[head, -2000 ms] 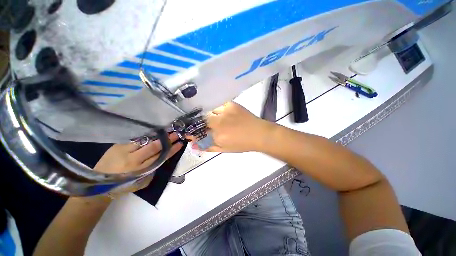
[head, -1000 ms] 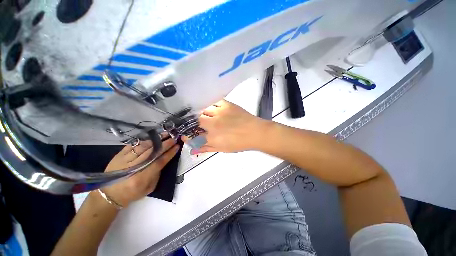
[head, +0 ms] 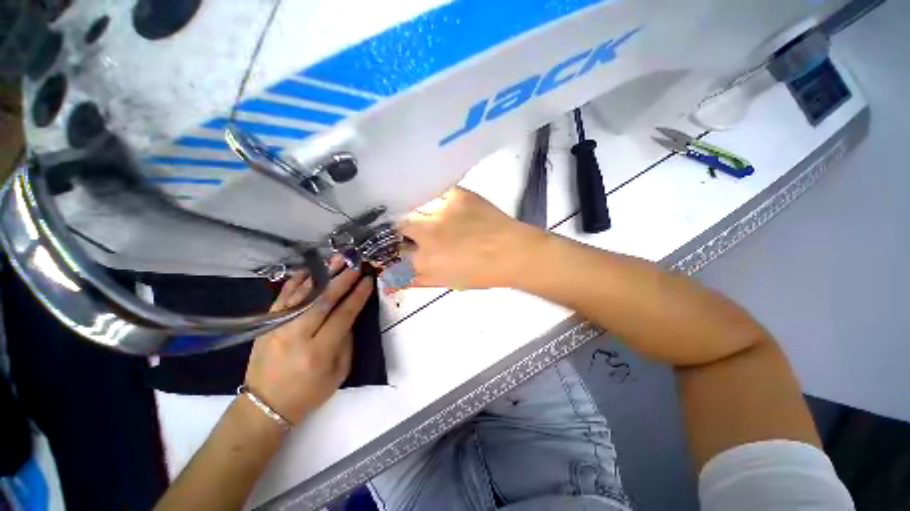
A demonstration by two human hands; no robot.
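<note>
A black fabric piece (head: 367,351) lies flat on the white machine bed under the needle area. My left hand (head: 309,344) lies flat on it, fingers pointing to the presser foot (head: 364,243) and slightly spread. My right hand (head: 461,245) is close to the right of the foot, behind the small grey block (head: 398,274); its fingertips are partly hidden by the machine parts, so its grip cannot be told. The white sewing machine head (head: 419,130) with a blue stripe covers the upper view.
A dark tapered strip (head: 536,180) and a black-handled screwdriver (head: 591,190) lie under the arm. Thread snips (head: 705,153) lie farther right. A curved metal guard (head: 90,309) is large at left. Black fabric (head: 75,399) hangs at the left table end. A measuring tape (head: 539,351) edges the table.
The black piece has turned and shows wider left of the foot. My left hand has turned more upright and shifted right over it. My right hand has stayed beside the foot.
</note>
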